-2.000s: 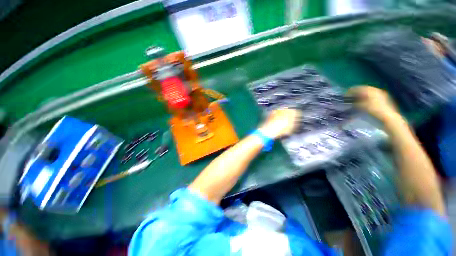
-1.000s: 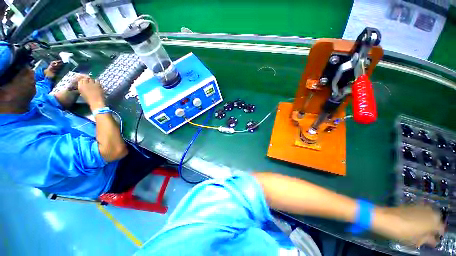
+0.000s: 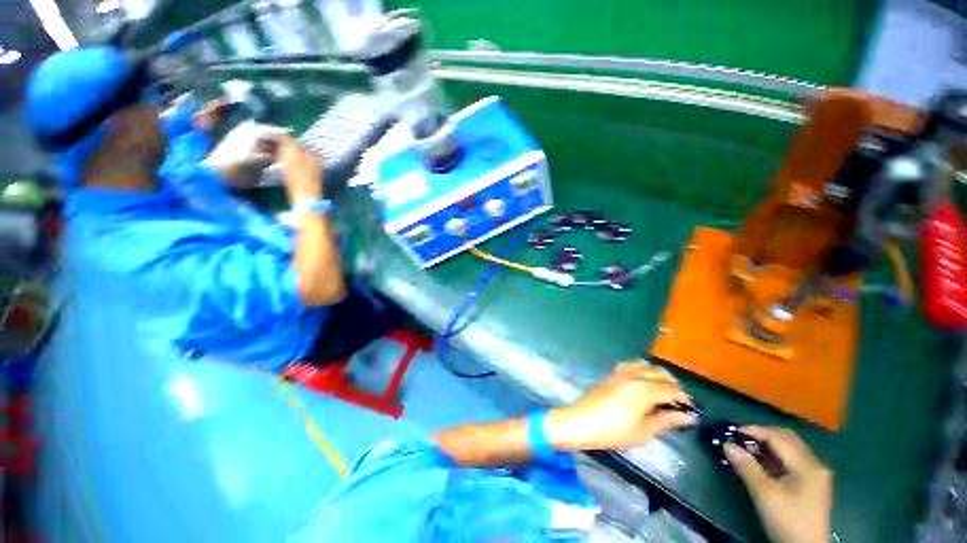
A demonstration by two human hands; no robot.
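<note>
My left hand (image 3: 626,408), with a blue wrist band, is near the bench edge in front of the press and pinches a small dark piece (image 3: 679,407) at its fingertips. My right hand (image 3: 790,483) is just right of it and holds a round glossy black part (image 3: 742,445) between thumb and fingers. The two pieces are close together; whether they touch is blurred. The toggle press stands behind my hands, with its orange base (image 3: 700,318), its nest (image 3: 766,318) and its red handle (image 3: 944,265) at the right.
A blue dispenser box (image 3: 467,202) stands left of the press, with a cluster of loose black parts (image 3: 583,222) and a white connector (image 3: 554,277) on a thin line between them. A person in blue (image 3: 201,265) sits at the left by a red stool (image 3: 371,377).
The view has turned left. My left hand has come from the tray at the right to in front of the press, with a small piece; my right hand has come into view holding the black part.
</note>
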